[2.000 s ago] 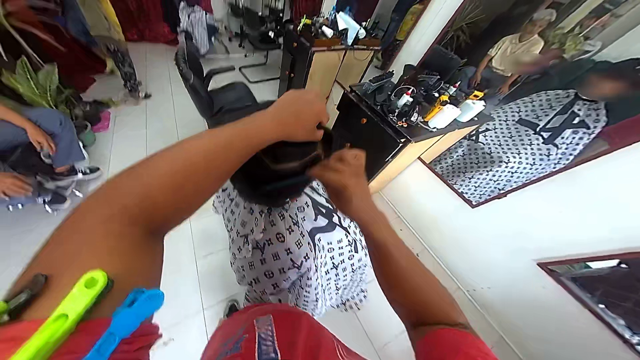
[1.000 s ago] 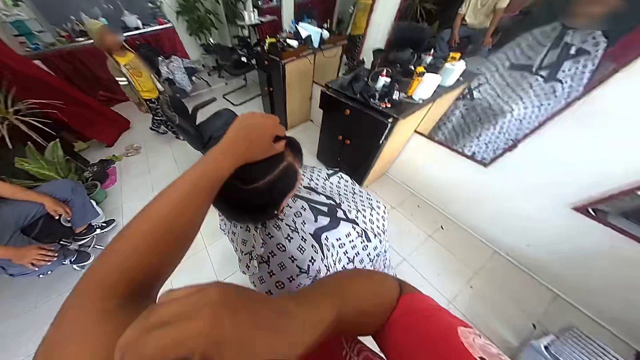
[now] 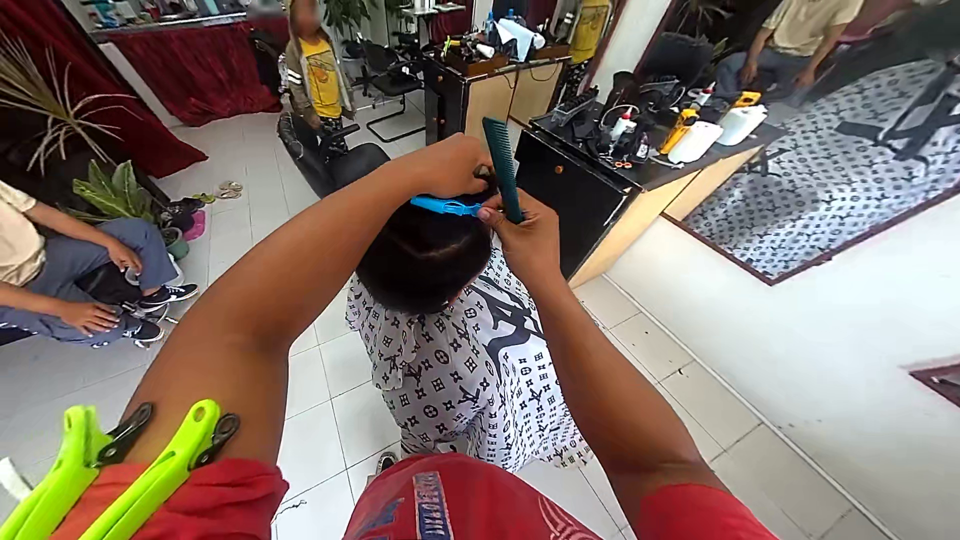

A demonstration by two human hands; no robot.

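Note:
A seated person's dark hair (image 3: 424, 251), parted in a curved line, is in front of me above a white patterned cape (image 3: 465, 375). A blue hair clip (image 3: 448, 206) lies across the top of the hair, its right end between the thumb and finger of my right hand (image 3: 529, 229). That hand also holds a dark green comb (image 3: 502, 169), teeth upward and to the right. My left hand (image 3: 459, 166) is closed on a lock of hair just above the clip. Lime-green clips (image 3: 150, 480) are fastened to my left red sleeve.
A black-topped cabinet (image 3: 574, 180) with bottles and tools stands to the right, below a wall mirror (image 3: 825, 150). Behind the seated person is a black chair (image 3: 330, 157). Another person's legs (image 3: 112, 262) are at the left; a standing person (image 3: 319, 75) is farther back.
The blue clip has gone from my left sleeve, where it showed two seconds ago, to the hair. My right hand has risen from low in the view to the head.

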